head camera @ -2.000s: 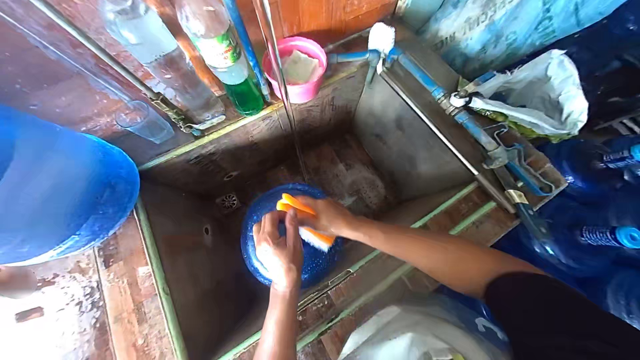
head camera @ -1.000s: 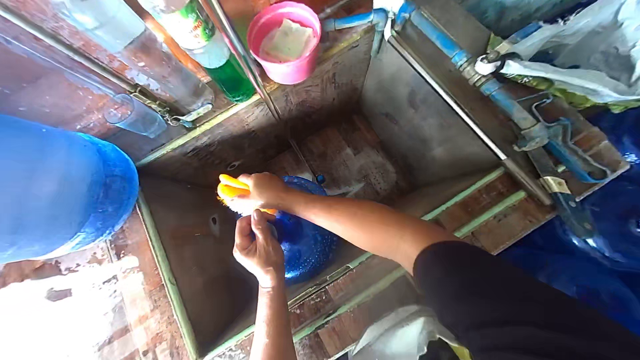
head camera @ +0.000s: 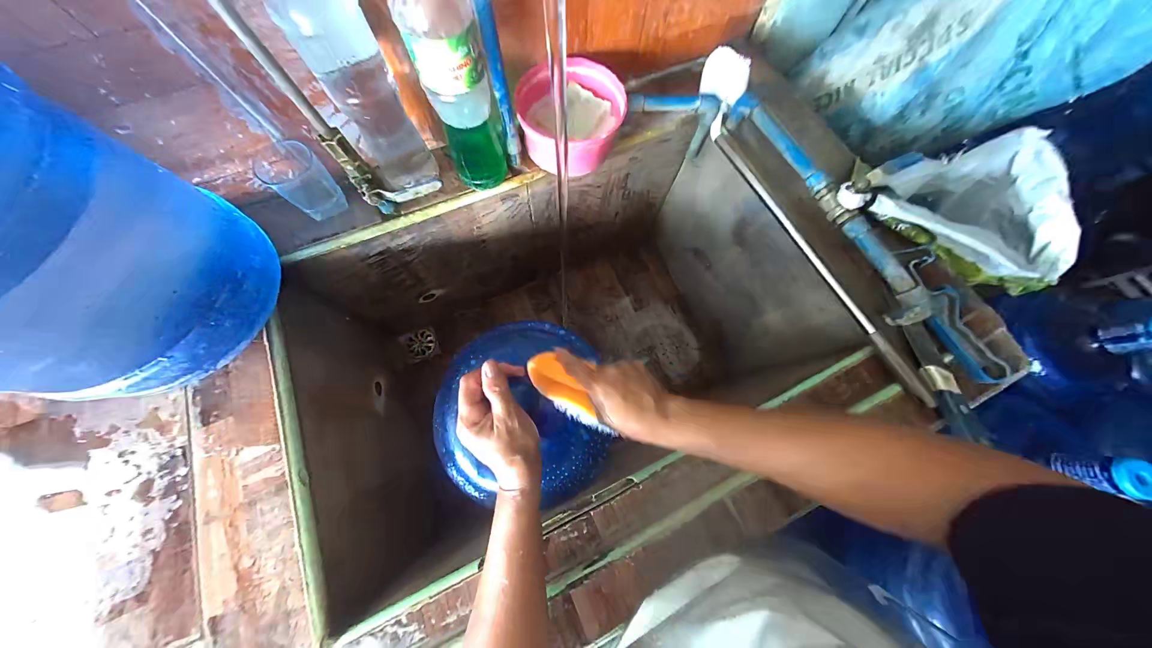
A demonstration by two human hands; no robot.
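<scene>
A round blue plastic water jug (head camera: 540, 468) stands in a deep tiled sink (head camera: 360, 558), seen from above. My right hand (head camera: 621, 396) grips an orange scrub brush (head camera: 560, 382) with white bristles over the jug's top, blurred by motion. Just left of it, my left hand (head camera: 498, 427) is at the jug's top with its fingers curled; whether it grips the jug's neck cannot be told. The neck is hidden behind the hands. A thin clear tube or stream (head camera: 562, 225) runs down from the top edge behind the jug.
A large blue container (head camera: 135, 261) stands left of the sink. Along the back rim are a pink tub (head camera: 571, 135), a bottle with green liquid (head camera: 463, 108) and a clear cup (head camera: 301, 180). Blue pipes (head camera: 792, 144) and a metal rod (head camera: 810, 252) run along the right rim.
One second ago the brush was left of the jug's centre, above my left hand; now it is to the right of my left hand. The view has shifted.
</scene>
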